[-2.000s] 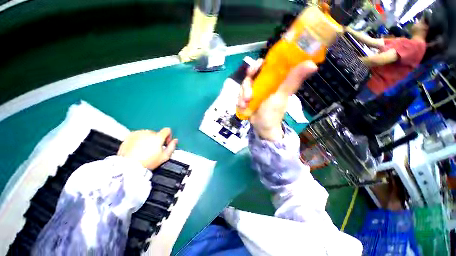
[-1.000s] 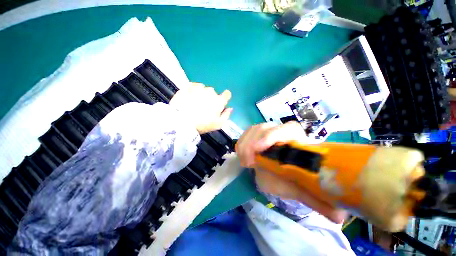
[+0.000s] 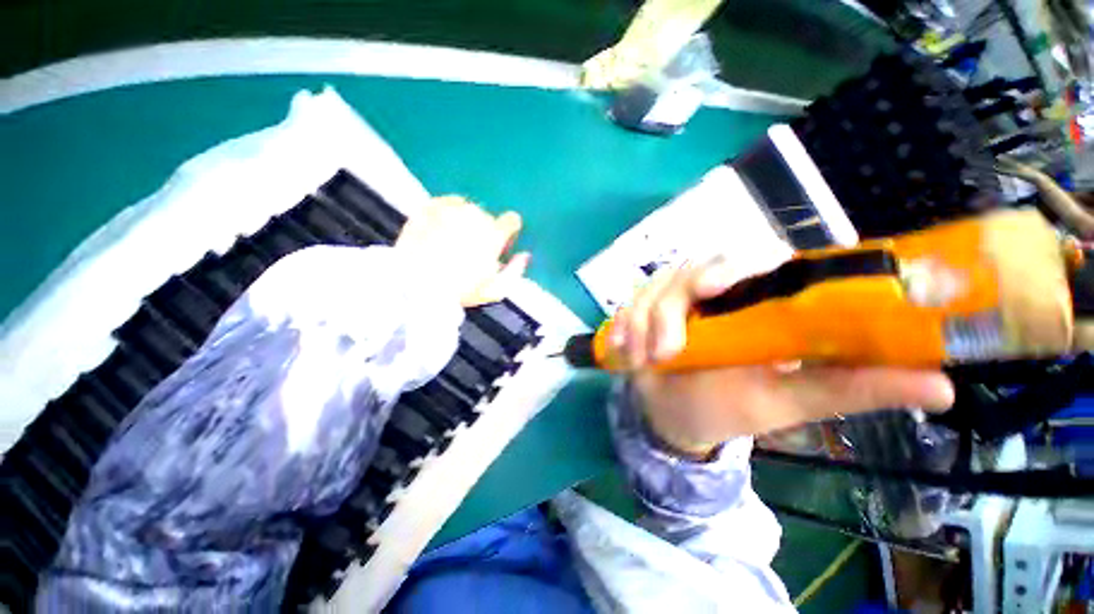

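Observation:
Long black ribbed parts [image 3: 408,422] lie side by side in a row on a white foam sheet [image 3: 288,154]. My left hand [image 3: 462,250] rests over the upper end of the row; whether its fingers hold a part cannot be seen. My right hand [image 3: 720,378] grips an orange electric screwdriver [image 3: 816,314], held nearly level, with its black nose pointing left. The driver's tip is close to the right ends of the top parts; contact cannot be told. A white screw feeder [image 3: 684,234] stands behind the driver, partly hidden by it.
The green bench top [image 3: 504,144] carries a small clear plastic bag [image 3: 674,96] beside a yellowish taped post [image 3: 642,46]. A bumpy black stack [image 3: 894,150] stands beyond the feeder. A dark cable runs at the right. White frames [image 3: 1044,558] show at lower right.
The screwdriver has moved from over the feeder to the right ends of the black parts and now lies nearly level. My left hand stays over the row's upper end. The view has shifted.

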